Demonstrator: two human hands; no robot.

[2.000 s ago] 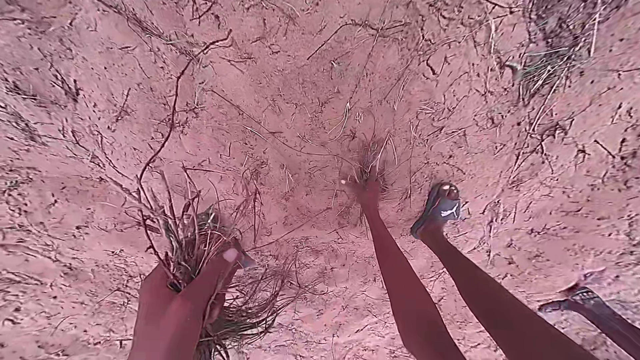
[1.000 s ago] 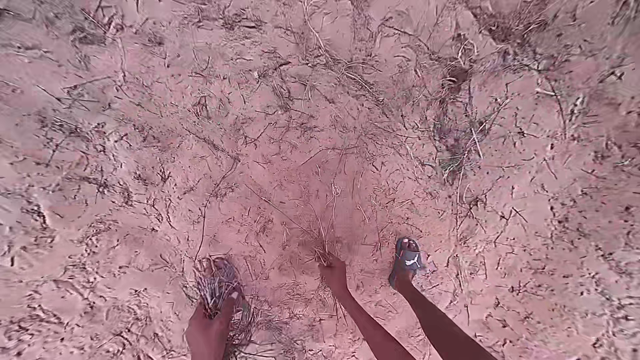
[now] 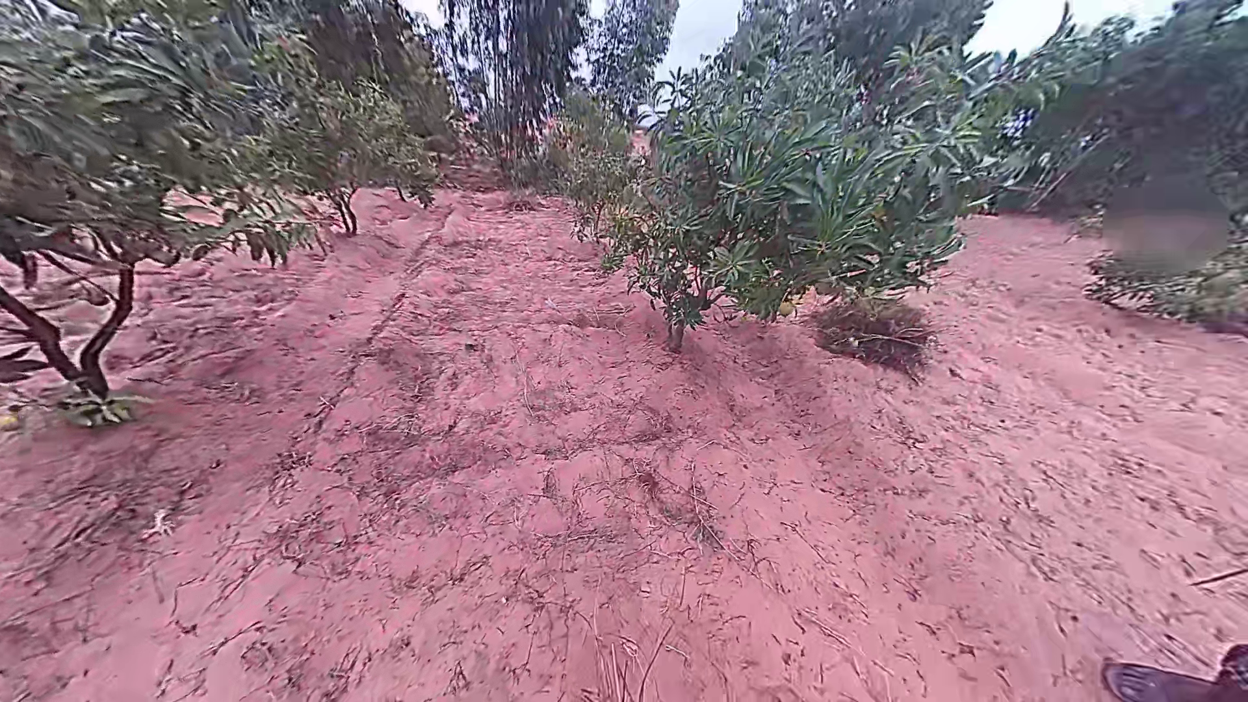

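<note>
Neither my left hand nor my right hand shows in the head view at this moment, so what they hold is hidden. Dry twigs and weed stems (image 3: 682, 502) lie scattered over the reddish sandy soil (image 3: 780, 585). A few thin dry stalks (image 3: 624, 668) show at the bottom edge near the middle. Under a leafy tree right of centre, a heap of dry brush (image 3: 875, 334) rests on the ground.
A leafy low tree (image 3: 780, 195) stands right of centre, and another tree (image 3: 102, 322) spreads at the left. Taller trees (image 3: 517, 78) rise behind. Part of a foot in a dark sandal (image 3: 1160, 681) shows at the bottom right corner.
The view has swung up from the ground to the trees. Both hands, the left with a bundle of dry stems and the right at thin stems, have left the view.
</note>
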